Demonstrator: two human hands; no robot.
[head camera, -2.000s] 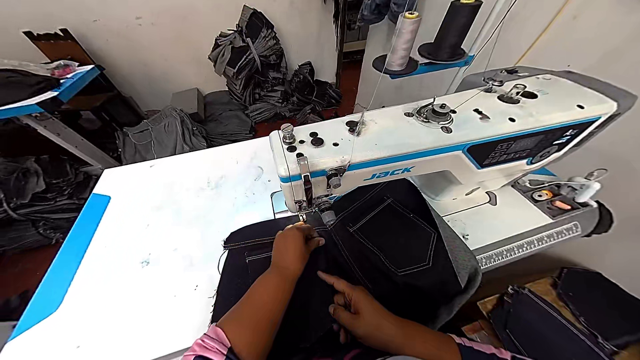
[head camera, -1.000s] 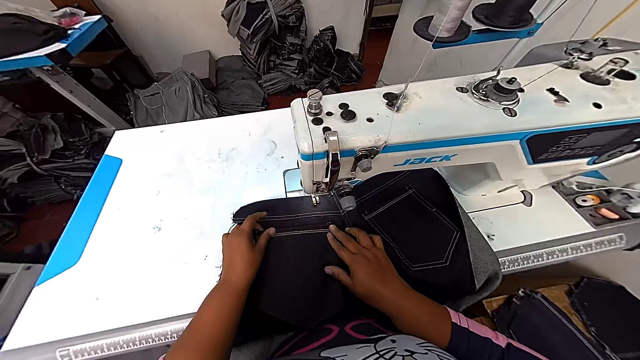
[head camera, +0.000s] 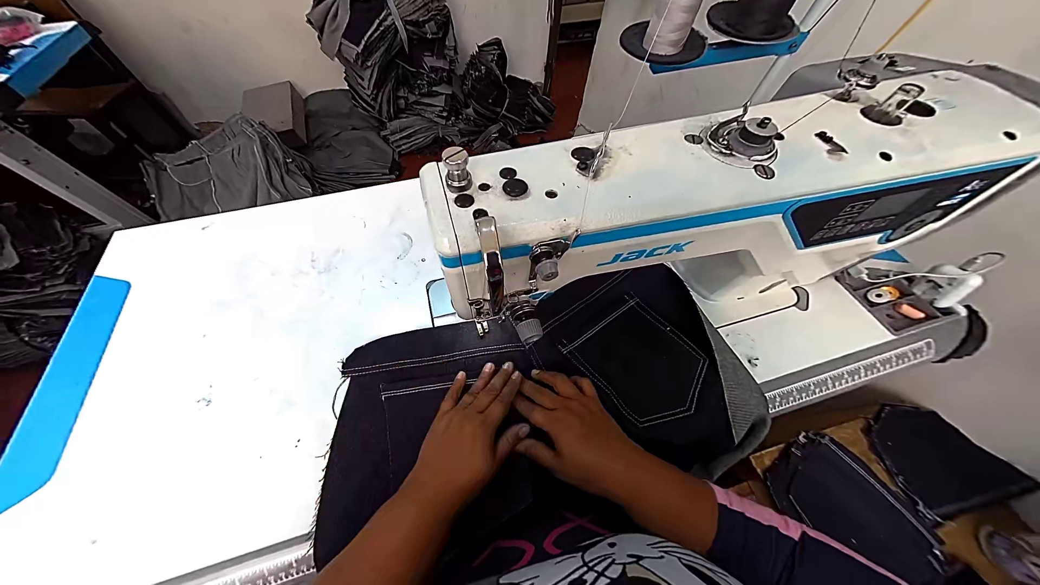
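Dark denim trouser panels with pale double stitching lie on the bed of a white Jack sewing machine. The cloth's upper edge reaches the presser foot. Both hands rest on the denim just below the foot: my left hand has its palm down and fingers pointing up, and my right hand lies beside it, thumbs close together. Neither hand grips anything. To the right of them is a stitched back pocket; part of another pocket shows left of my left hand.
Thread cones stand behind the machine. At the right are a small tray of bobbins and a ruler strip on the table edge. Denim pieces lie at lower right; bundles of grey cloth are piled beyond the white table.
My left hand has moved right along the denim from near its left edge, so both hands now lie side by side. Two seconds ago my left hand was close to the presser foot.
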